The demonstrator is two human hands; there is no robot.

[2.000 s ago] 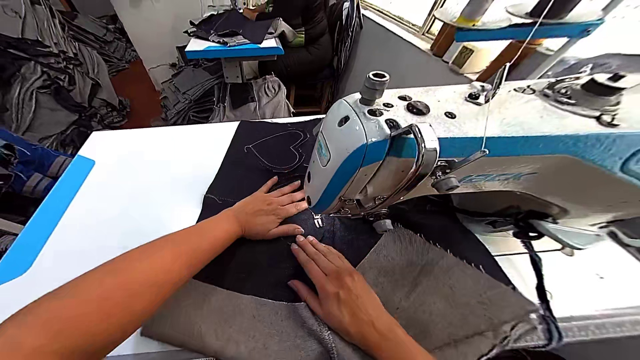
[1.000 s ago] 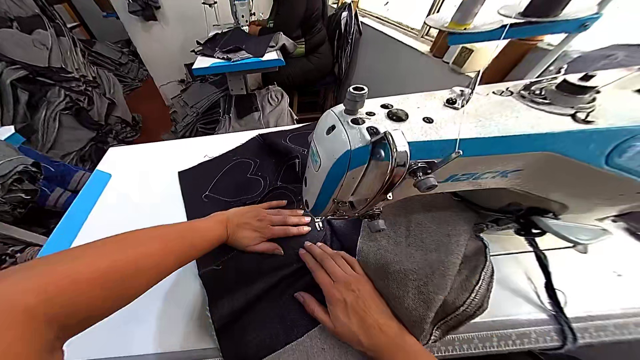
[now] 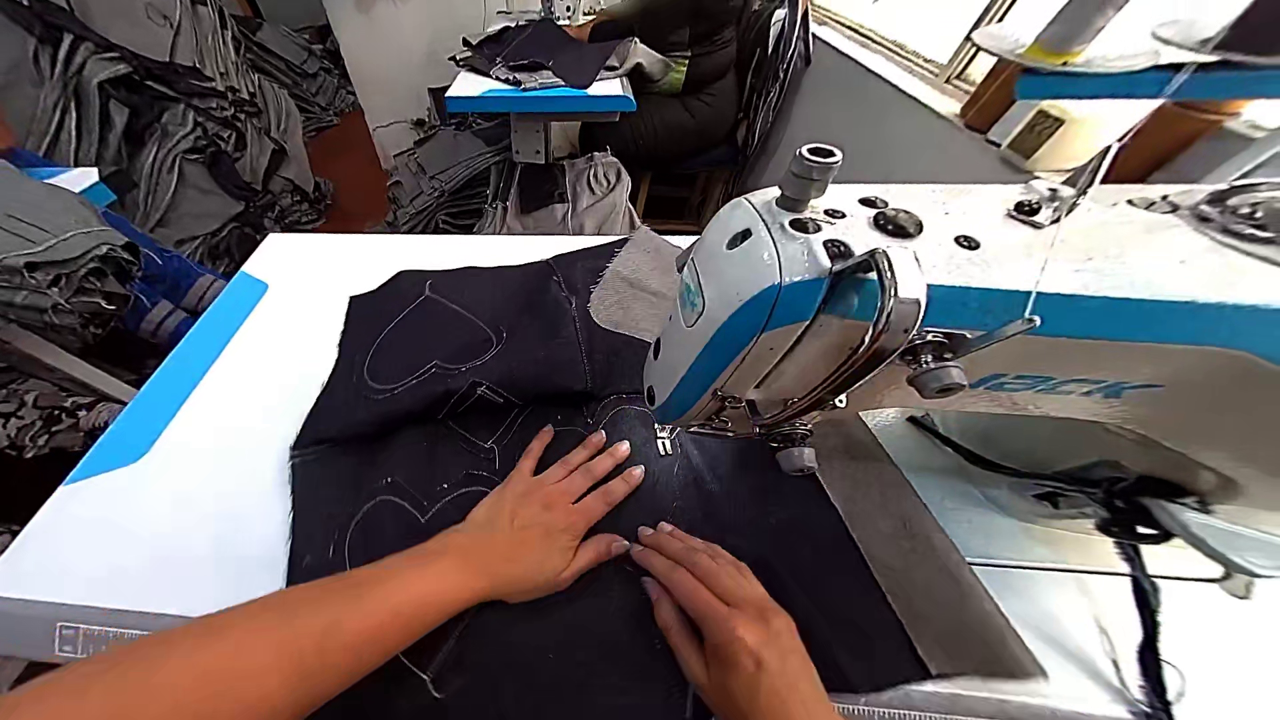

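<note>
Dark denim fabric lies spread under the head of a white and blue Jack sewing machine. Stitched heart outlines and a small square outline mark its left side. My left hand rests flat on the denim, fingers spread, just left of the presser foot. Below the foot, my right hand presses on the cloth with its fingers close together, its fingertips near my left thumb. A lighter grey flap of the fabric shows behind the machine head.
Blue edging borders the white table on the left. Piles of grey and dark garments lie beyond it. A person in dark clothes sits at another sewing table. Thread cones stand at upper right, and a black cord hangs at right.
The denim has turned and shifted under the machine head, and more of its stitched outlines show on the left. Both hands remain on the cloth beside the presser foot.
</note>
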